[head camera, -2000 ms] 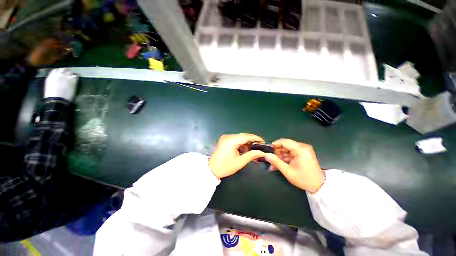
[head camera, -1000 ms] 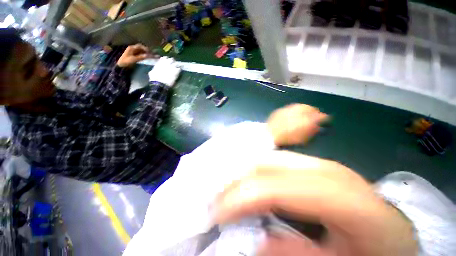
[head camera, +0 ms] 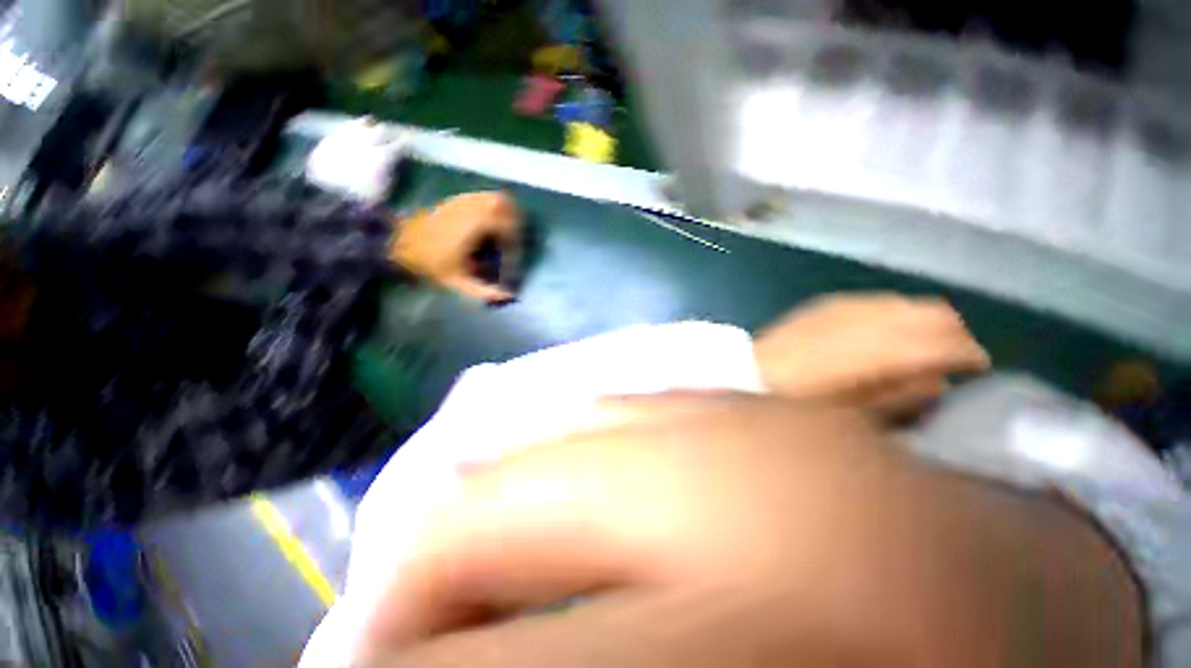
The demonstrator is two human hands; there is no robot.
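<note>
My left hand [head camera: 875, 346] reaches from its white sleeve over the green bench with its fingers curled; whether it holds anything cannot be seen. My right hand [head camera: 784, 529] is very large and blurred, close to the camera, in front of the left sleeve; its fingertips point left and its grip cannot be made out. A stack of screens shows only as a blurred orange patch [head camera: 1130, 384] at the right edge of the bench. No watch housing can be made out in either hand.
A neighbour's bare hand [head camera: 464, 245] holds a small dark piece over the bench at left. A thin dark stick [head camera: 682, 232] lies by the pale rail [head camera: 523, 167]. Beyond are a post [head camera: 666, 98], a white compartment tray [head camera: 836, 144] and coloured clips [head camera: 588, 141].
The view has swung left. My hands, together around a dark piece two seconds ago, are apart. My left hand has moved right since one second ago. The neighbour's hand has come over the dark pieces at left.
</note>
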